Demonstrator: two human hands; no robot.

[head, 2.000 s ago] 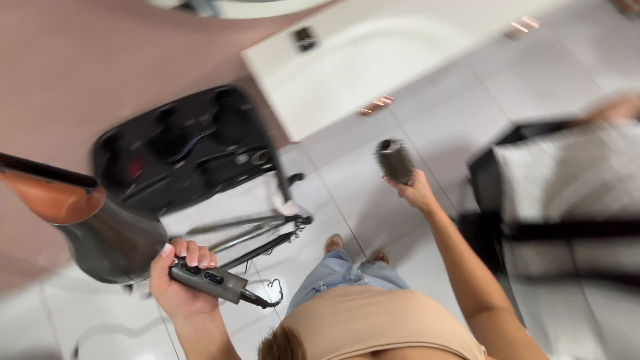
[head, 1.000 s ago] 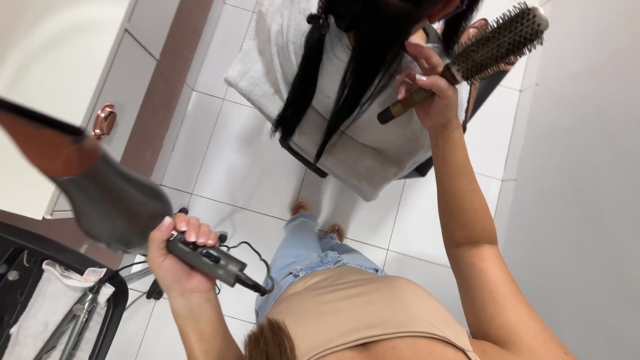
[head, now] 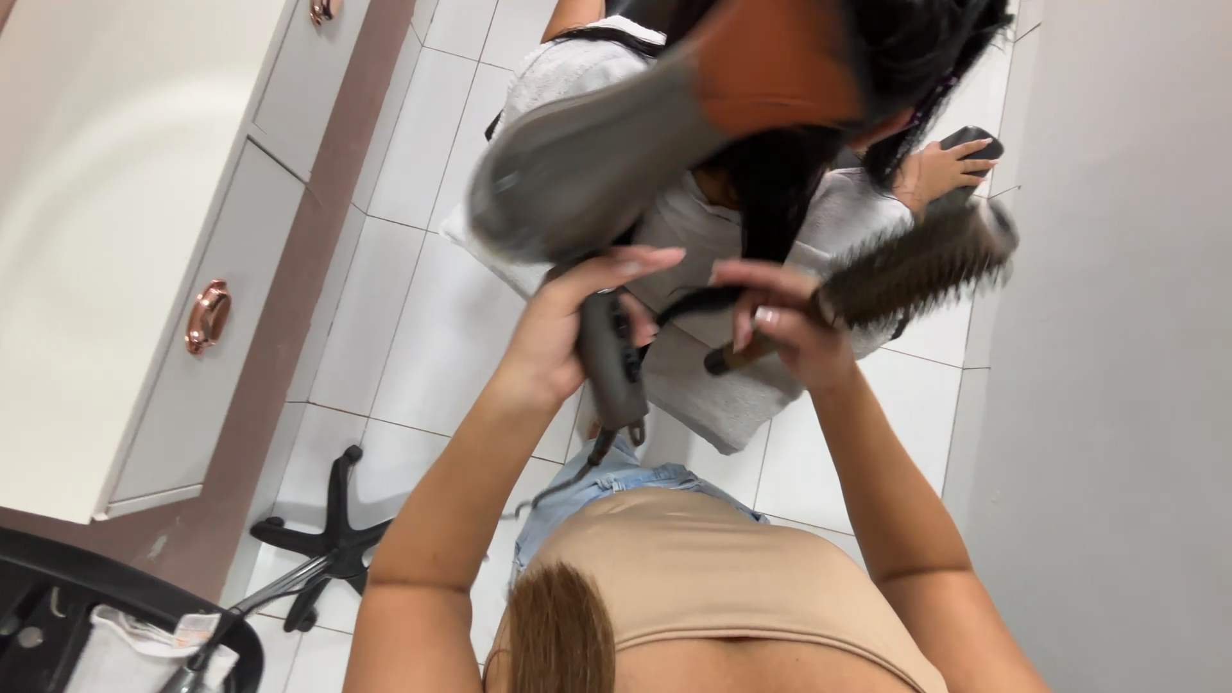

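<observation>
My left hand (head: 568, 322) is closed around the handle of a grey hair dryer (head: 597, 159) with an orange nozzle end, which points up and right over a seated person's dark hair (head: 775, 197). Between thumb and fingers, my right hand (head: 794, 327) holds a round hair brush (head: 919, 265) by its handle, bristles to the upper right. A strand of the dark hair runs down between my two hands, its end near my right fingertips. White towels (head: 731, 404) cover the seated person's shoulders and back. The dryer hides part of the head.
The seated person's hand rests on a black armrest or object (head: 977, 144) at the right. A white cabinet (head: 231, 385) with copper handles stands left. At lower left are a black trolley tray (head: 125, 587) with a cloth and a black wheeled base (head: 337, 539). A grey wall (head: 1107, 385) is at right.
My left hand has brought the dryer from the left over to the seated person's hair. The brush in my right hand now sits lower, nearer my left hand. The view has swung round from the basin.
</observation>
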